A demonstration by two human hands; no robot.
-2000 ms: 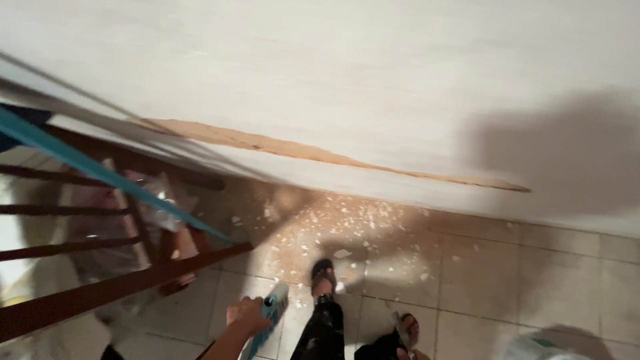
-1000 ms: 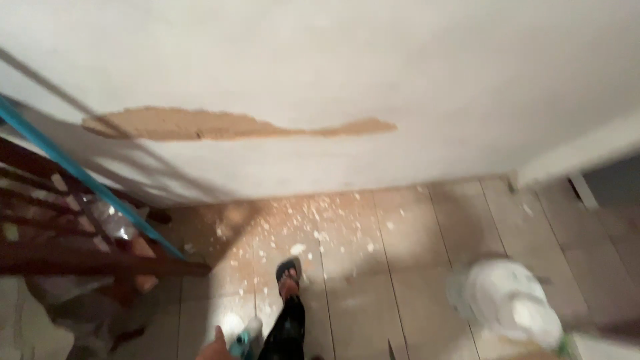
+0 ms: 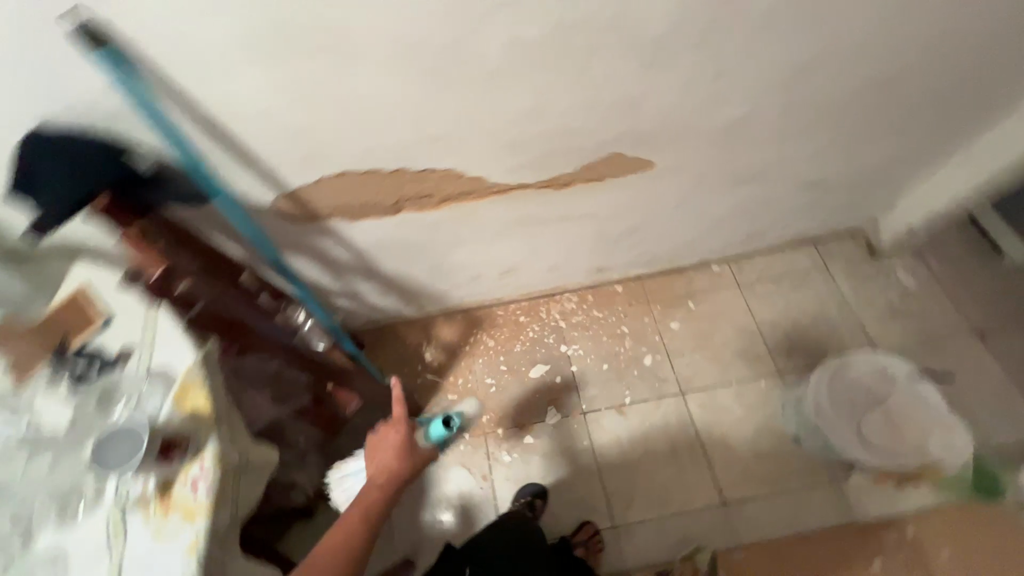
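My left hand (image 3: 396, 448) holds a teal brush head (image 3: 442, 428) with a round socket opening. Its index finger points up past the tool, and white bristles (image 3: 346, 480) show on the other side of the hand. A blue pole (image 3: 240, 220) leans at a slant by the white wall (image 3: 720, 96), its lower end appearing near the fingertip; whether they touch is unclear. Along the wall runs an irregular strip of bare tan plaster (image 3: 400, 190). White flakes (image 3: 540, 370) lie scattered on the tiled floor below. My right hand is out of view.
Dark red wooden furniture (image 3: 280, 320) stands left behind the pole, with a dark cap-like item (image 3: 72, 172) above. A cluttered table (image 3: 180, 480) fills the lower left. A white bucket (image 3: 888, 412) stands at right, near cardboard (image 3: 880, 544).
My left hand with the teal brush head has risen from the bottom edge towards the pole's lower end. The view has shifted, showing more of the pole and the cluttered table.
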